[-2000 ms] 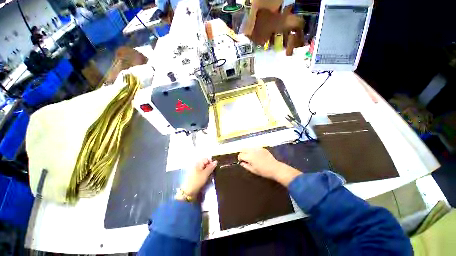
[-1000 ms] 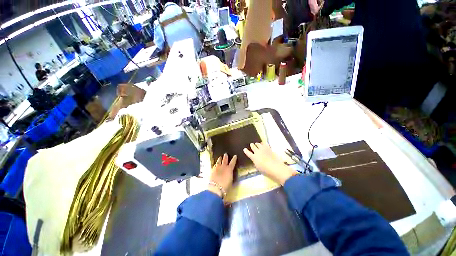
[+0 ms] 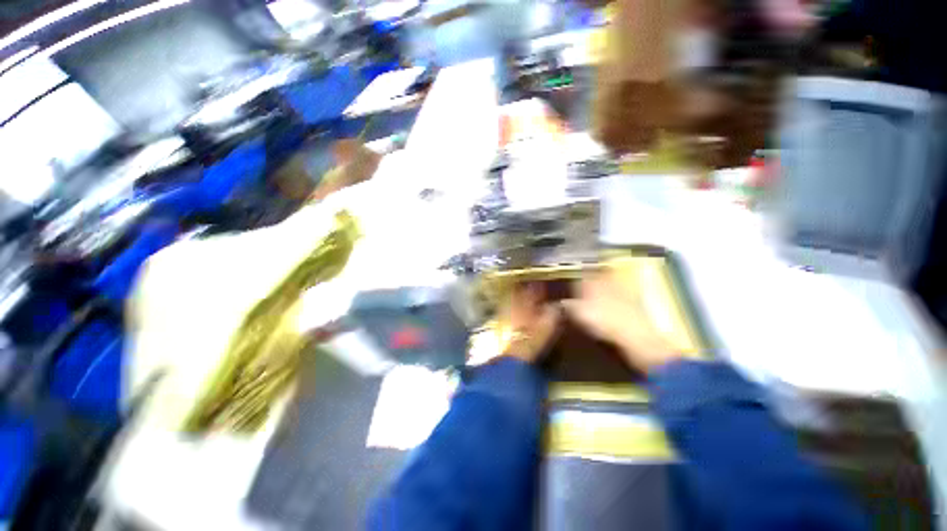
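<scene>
The picture is strongly blurred. A dark brown pocket patch (image 3: 590,358) lies inside the yellow-edged clamp frame (image 3: 673,301) beside the sewing machine head (image 3: 407,330). My left hand (image 3: 530,322) is on the patch's left part. My right hand (image 3: 613,311) is on its upper part, close to the left hand. Both hands are blurred, and the fingertips are hard to make out, so I cannot tell whether they grip or only press the patch.
Folded beige panels with olive-yellow edges (image 3: 265,347) lie at the left. A dark brown pocket piece stack (image 3: 867,441) is at the lower right. The control screen (image 3: 857,176) stands behind right. A white sheet (image 3: 412,407) lies below the machine head.
The patch went from the table into the clamp frame between the two earlier frames. Since then both hands have moved to its far part, and the view has swung, shifting the scene right.
</scene>
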